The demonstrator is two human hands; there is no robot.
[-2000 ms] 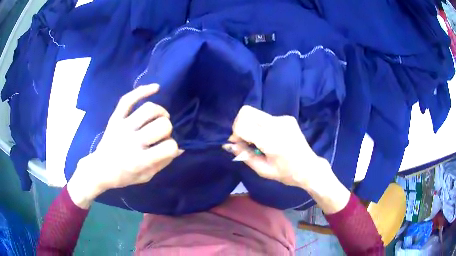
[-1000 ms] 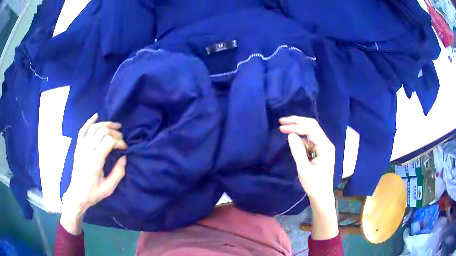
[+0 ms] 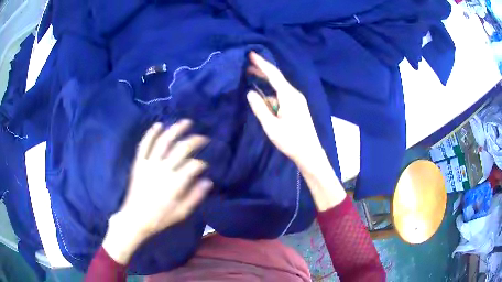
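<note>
A dark blue garment lies spread in front of me, with the smoother lining facing up. A small black brand label and a white wavy stitching line show on its upper part. My left hand is over the middle of the garment, blurred, with its fingers spread and nothing seen in it. My right hand is at the right part, fingertips at a fold of the lining. The thread snips show in part in the right palm; the rest is hidden by the hand.
More blue garments lie at the back and sides of the white table. A wooden stool stands on the green floor at the right. Boxes and plastic bags are beyond it at the right edge.
The garment and label appear further left in view. My left hand has let go of the lining and moved right toward the middle. My right hand has moved up to the lining fold.
</note>
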